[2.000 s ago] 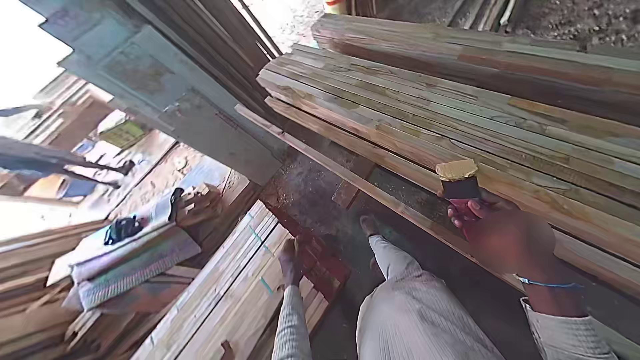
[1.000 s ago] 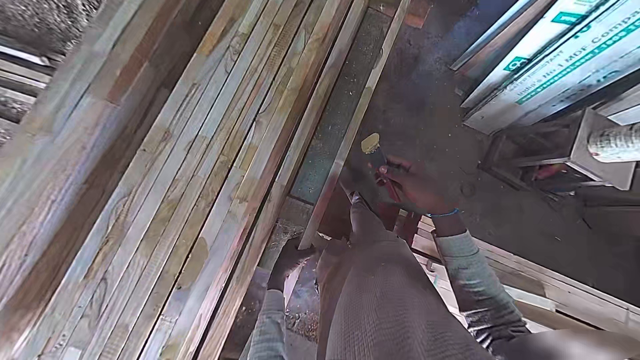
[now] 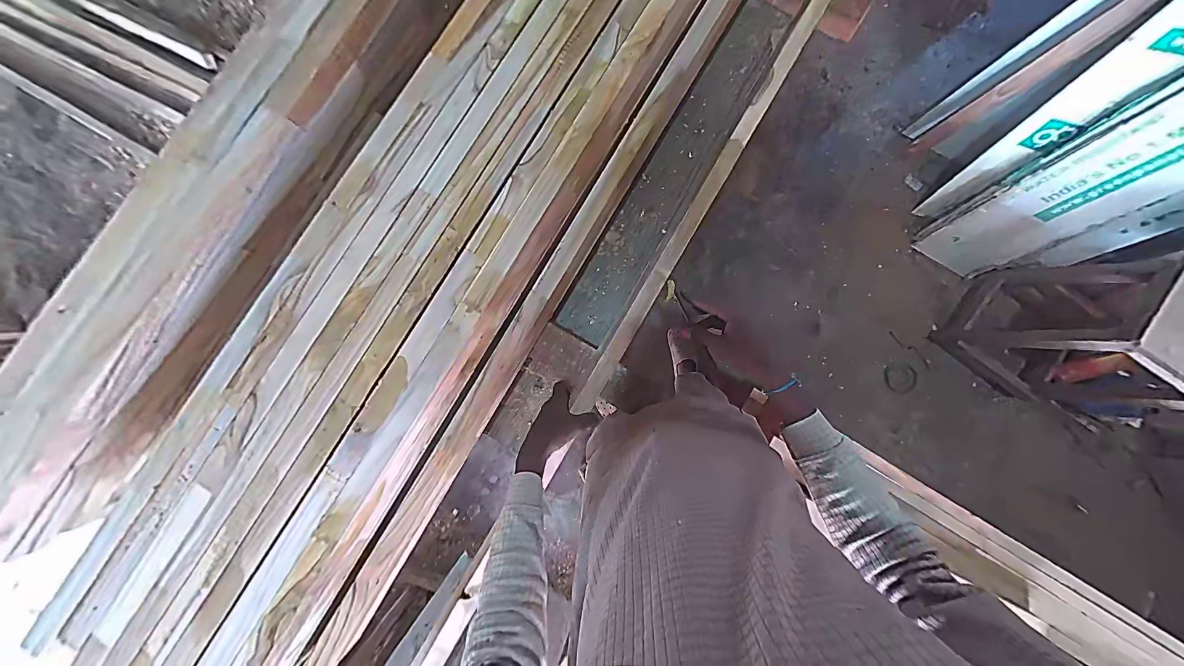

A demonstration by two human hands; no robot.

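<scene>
My left hand (image 3: 558,427) is at the near end of a long, narrow wooden strip (image 3: 696,208), its fingers against that end. The strip slants away up and to the right, beside a stack of long planks. My right hand (image 3: 717,363) is on the strip's right side, shut on a brush (image 3: 686,310) with a dark body and pale yellow bristles. The bristle end lies close to the strip's edge; whether it touches cannot be told. Much of the right hand's grip is in shadow.
Long jointed wooden planks (image 3: 398,305) fill the left side. At right stand printed white boards (image 3: 1064,157) and a dark wooden frame (image 3: 1017,324). More planks (image 3: 999,564) lie at lower right, beside the dusty floor (image 3: 832,259).
The view has swung far round since the oldest frame. There the brush was held up over the planks; now it is low by the strip. My left hand stays at the strip's near end since one second ago.
</scene>
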